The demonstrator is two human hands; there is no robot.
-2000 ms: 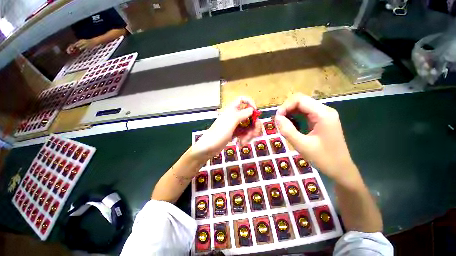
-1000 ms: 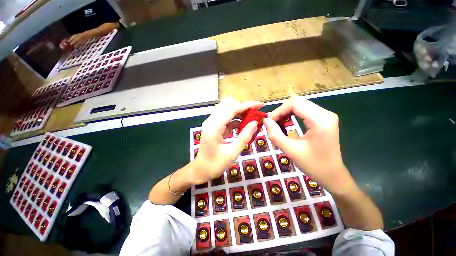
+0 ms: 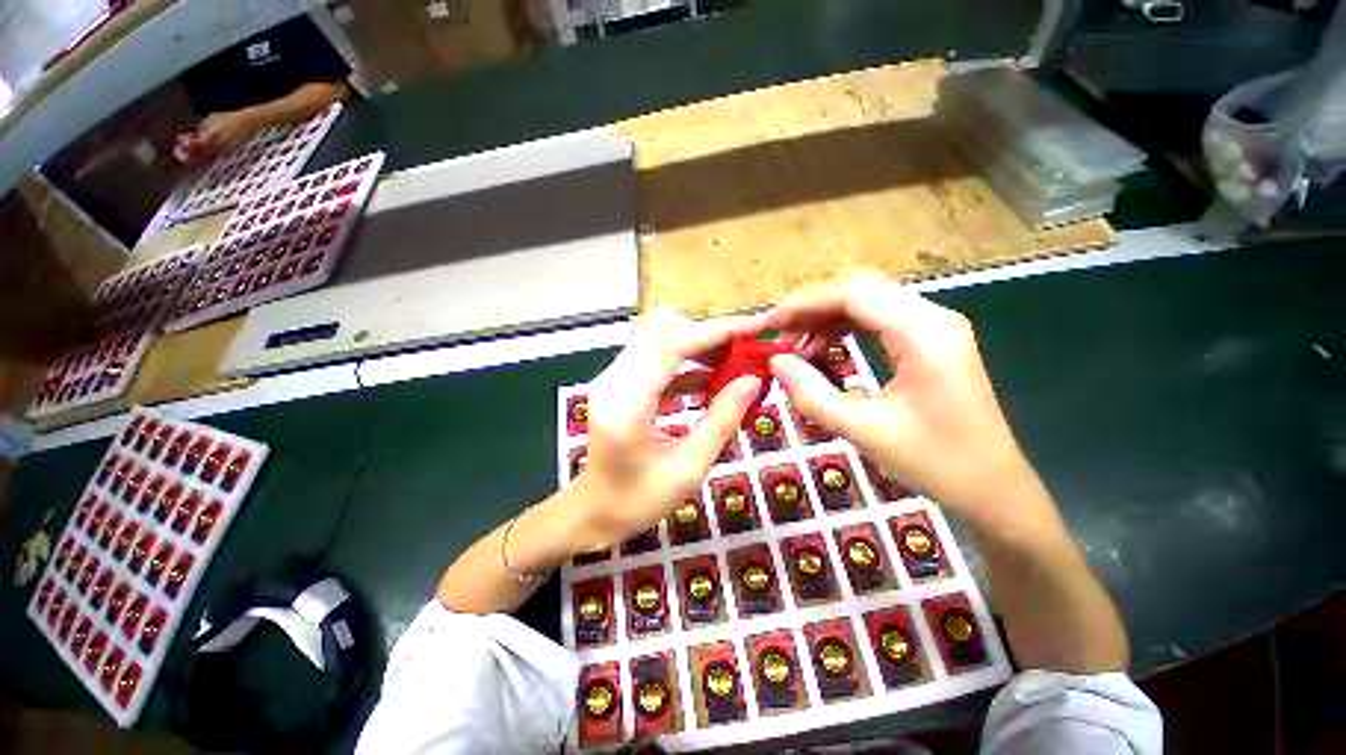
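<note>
A small bright red part (image 3: 747,363) is pinched between the fingertips of both hands above the far part of a white compartment tray (image 3: 785,723). My left hand (image 3: 644,431) holds it from the left, with thumb and fingers. My right hand (image 3: 903,387) touches it from the right with thumb and forefinger. No gold shows on the red part, and the fingers hide some of it. The tray holds rows of red-and-black pieces (image 3: 756,577) with round gold centres, one per cell. My hands hide several far cells.
Another filled tray (image 3: 146,541) and a black head strap (image 3: 275,658) lie at left. A grey panel (image 3: 487,244), plywood board (image 3: 797,189) and clear plastic stack (image 3: 1042,148) lie beyond. More filled trays (image 3: 278,241) and a person's hand (image 3: 207,140) are far left. A plastic bag (image 3: 1255,155) hangs right.
The hands were apart two seconds ago and have come together at the red part. The gold centre seen in the left hand then no longer shows. The tray stays in place.
</note>
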